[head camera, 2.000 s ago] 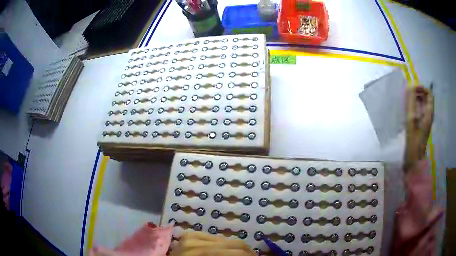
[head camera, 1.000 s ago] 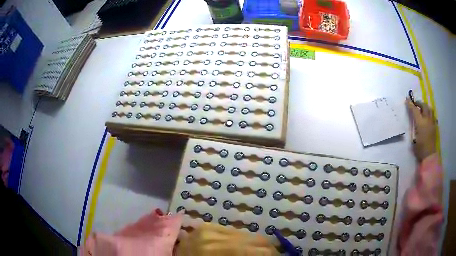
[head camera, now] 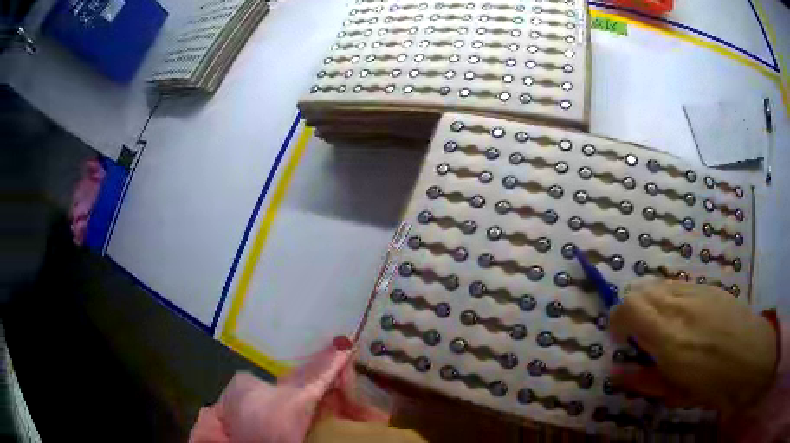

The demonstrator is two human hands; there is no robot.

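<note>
The white-faced parts tray (head camera: 416,324) lies at an angle in front of me, with rows of dumbbell-shaped cutouts holding small round metal parts (head camera: 456,172). My right hand (head camera: 693,337) is over its right side, closed round a blue marker (head camera: 599,279). The marker points up and left, its tip at a metal part near the tray's middle. My left hand (head camera: 364,430) is at the tray's near left corner, below the pink sleeve, mostly cut off by the bottom edge. Its fingers and grip are hidden.
A stack of similar trays (head camera: 372,111) stands behind the working tray. Another tray stack (head camera: 208,48) and a blue folder (head camera: 108,35) are at the far left. A note pad (head camera: 723,134) and a slim pen (head camera: 767,138) lie at right. A red bin (head camera: 641,3) is cut off at top.
My right hand has left the slim pen by the note pad and now holds the blue marker, earlier beside my left hand. The tray appears more rotated and the view has shifted left and down.
</note>
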